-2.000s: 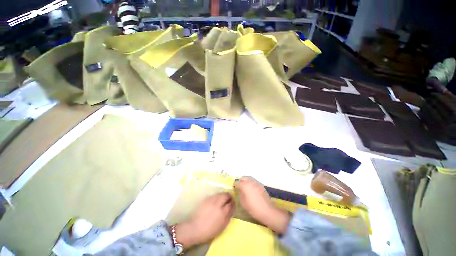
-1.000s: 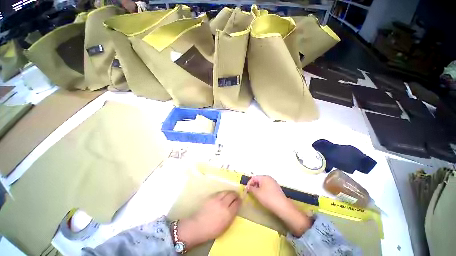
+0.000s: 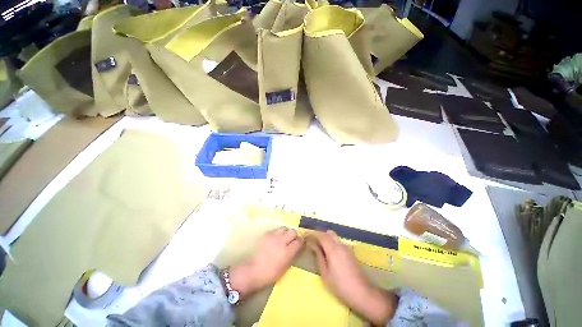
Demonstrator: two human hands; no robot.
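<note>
A khaki panel [image 3: 434,281] lies in front of me with a yellow piece [image 3: 298,300] on it. A yellow strip with a black middle section [image 3: 348,232] lies across the panel's far edge. My left hand [image 3: 273,254] and my right hand [image 3: 333,260] are close together at this edge, just below the strip's black section. Their fingertips nearly meet at the panel edge. Whether a small piece is between the fingers is too blurred to tell.
A blue tray [image 3: 233,172] holds cream pieces, with tiny bits [image 3: 218,193] nearby. A tape roll [image 3: 388,193], dark cloth [image 3: 429,186] and amber bottle [image 3: 431,225] lie right. Khaki bags [image 3: 344,96] stand behind. A grey tape roll [image 3: 96,290] is at left.
The view has shifted slightly. My right hand has moved from above the strip down to the panel edge, beside my left hand, and its fingers now point forward.
</note>
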